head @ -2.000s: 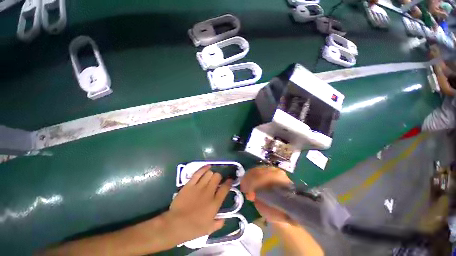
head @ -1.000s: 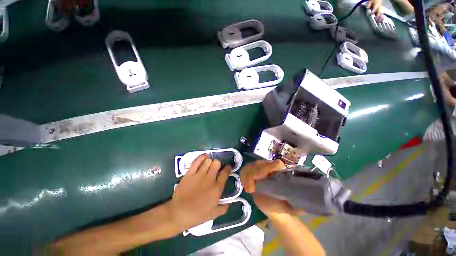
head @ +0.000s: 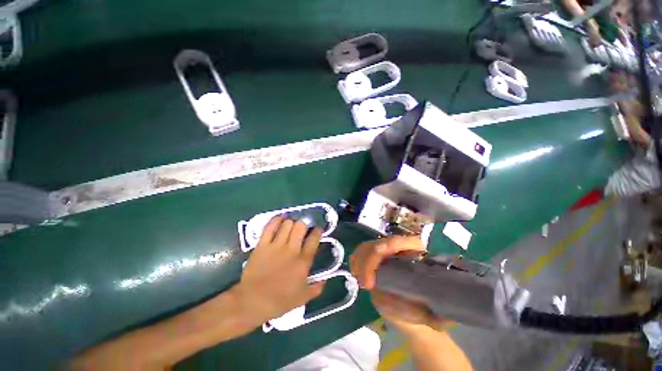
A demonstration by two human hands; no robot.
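Observation:
Three white looped plastic housings (head: 330,310) lie in a row on the green work surface in front of me. My left hand (head: 282,262) rests on them, palm down, its fingers over the upper housing and covering parts of the upper two. My right hand (head: 385,269) is closed around the grey electric screwdriver (head: 443,288), just right of the housings. The screwdriver's tip is hidden. The screw feeder (head: 395,216), white and black with an open top, stands just beyond my right hand.
A green conveyor with a worn white edge strip (head: 196,171) carries more white housings (head: 215,109) and a grey one (head: 357,53). A paper label (head: 457,234) lies by the feeder. The black cable (head: 581,320) runs right. Another person's arm (head: 635,119) shows far right.
The housings under my left hand appear slightly higher and further left. The screwdriver stays in my right hand near the feeder. The single housing on the belt has shifted right.

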